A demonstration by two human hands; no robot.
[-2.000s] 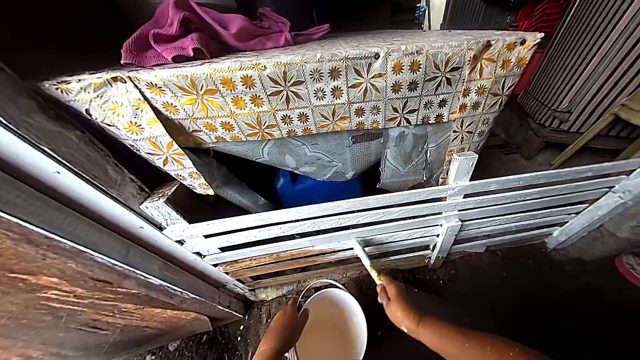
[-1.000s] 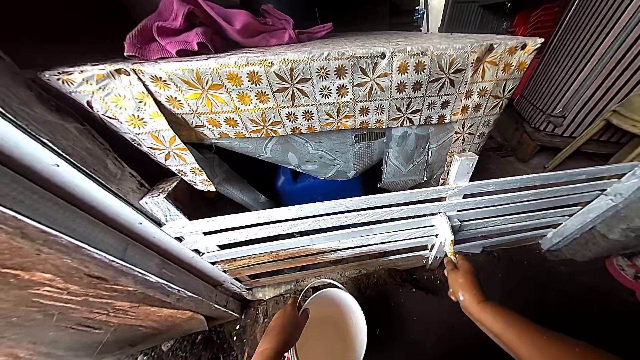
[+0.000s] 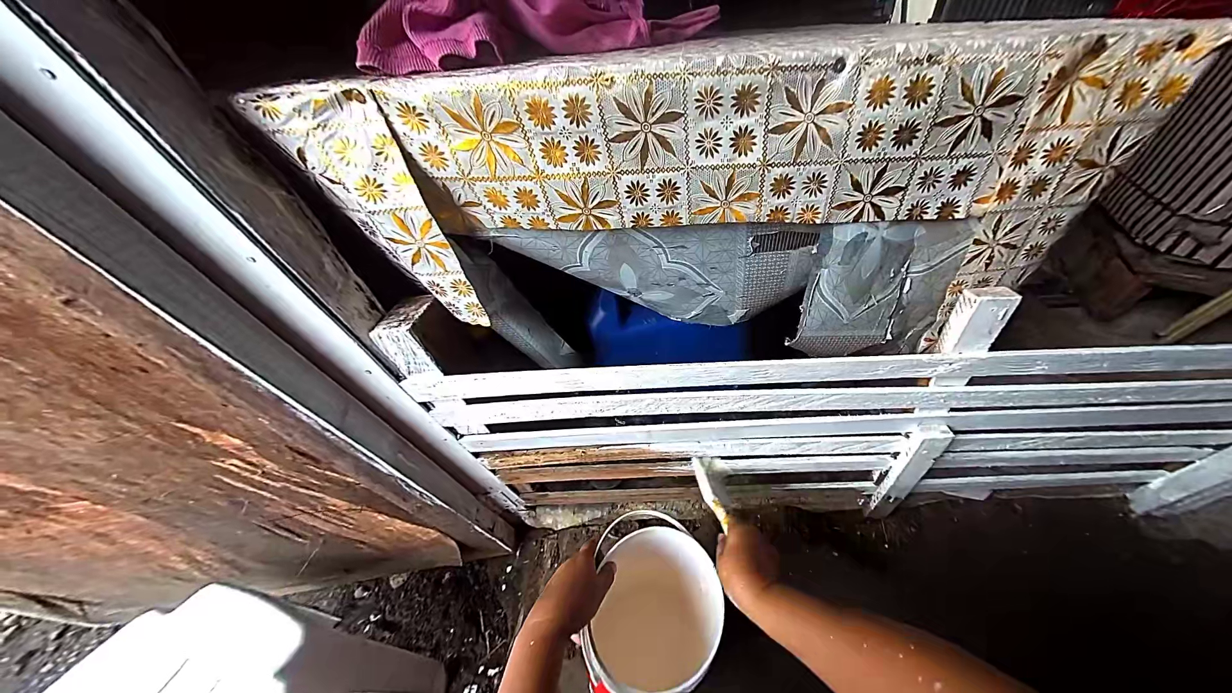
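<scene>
My left hand (image 3: pixel 576 589) grips the rim and side of a white bucket (image 3: pixel 710 616) with pale paint inside. My right hand (image 3: pixel 747 563) holds a paintbrush (image 3: pixel 714 491) by its yellowish handle. The bristles touch a lower slat of a wooden slatted fence (image 3: pixel 693 402), just beyond the bucket. Most slats are coated white. At the lower left, parts of the slats (image 3: pixel 577 462) show bare brown wood. Paint specks dot my right forearm.
Behind the fence stands a table with a flowered cover (image 3: pixel 645 125) and a pink cloth (image 3: pixel 539 29) on top. A blue plastic container (image 3: pixel 664 332) sits below. A weathered wooden panel (image 3: pixel 173 414) with a metal edge borders the left.
My right hand has moved the brush from the fence's middle post leftward to the lower slats. My left hand still holds the bucket.
</scene>
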